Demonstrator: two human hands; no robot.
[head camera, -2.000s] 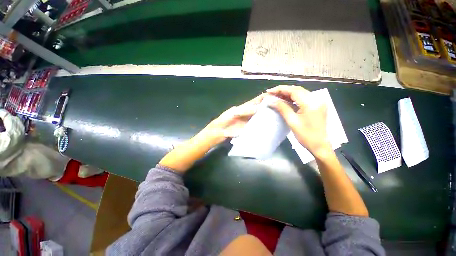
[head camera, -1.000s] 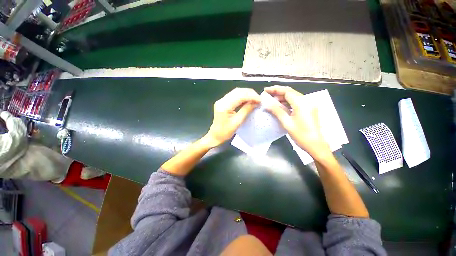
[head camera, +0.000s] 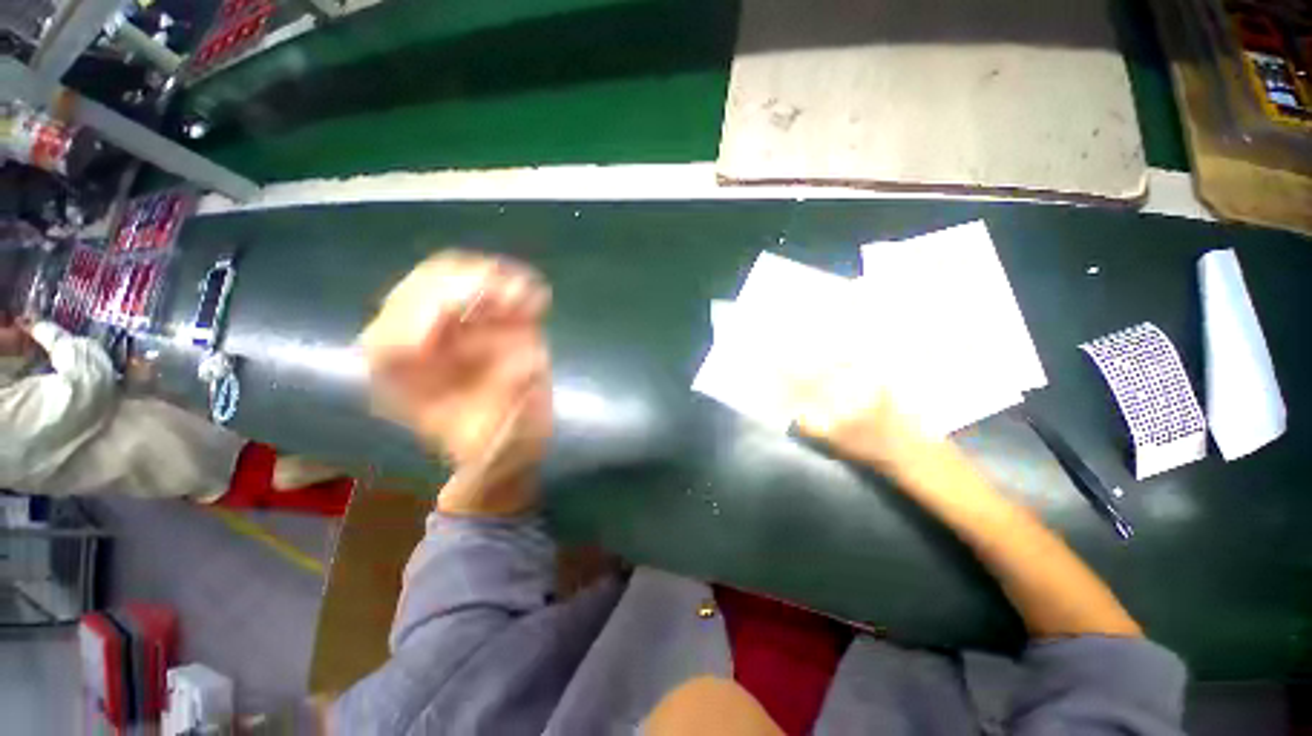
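Several white sheets (head camera: 950, 309) lie overlapping on the dark green bench. My right hand (head camera: 849, 417) is at the front edge of the sheets, over or touching them; glare and blur hide its fingertips. My left hand (head camera: 468, 360) is raised to the left of the sheets, apart from them, strongly blurred, with fingers bent; whether it holds something small cannot be told. A curled sheet with a dark grid of marks (head camera: 1151, 396) lies at the right. A thin dark pointed tool (head camera: 1079, 477) lies between it and the sheets.
A folded white paper (head camera: 1240, 357) lies at far right. A pale board (head camera: 935, 115) rests on the green belt beyond the pale edge strip (head camera: 489, 187). A dark oblong device (head camera: 215, 299) with a beaded strap lies at left. Another person's sleeve (head camera: 72, 381) shows at far left.
My left hand has left the sheets and moved left. The sheet that both hands held up is down on the pile, and my right hand has lowered to its front edge. The view has shifted slightly.
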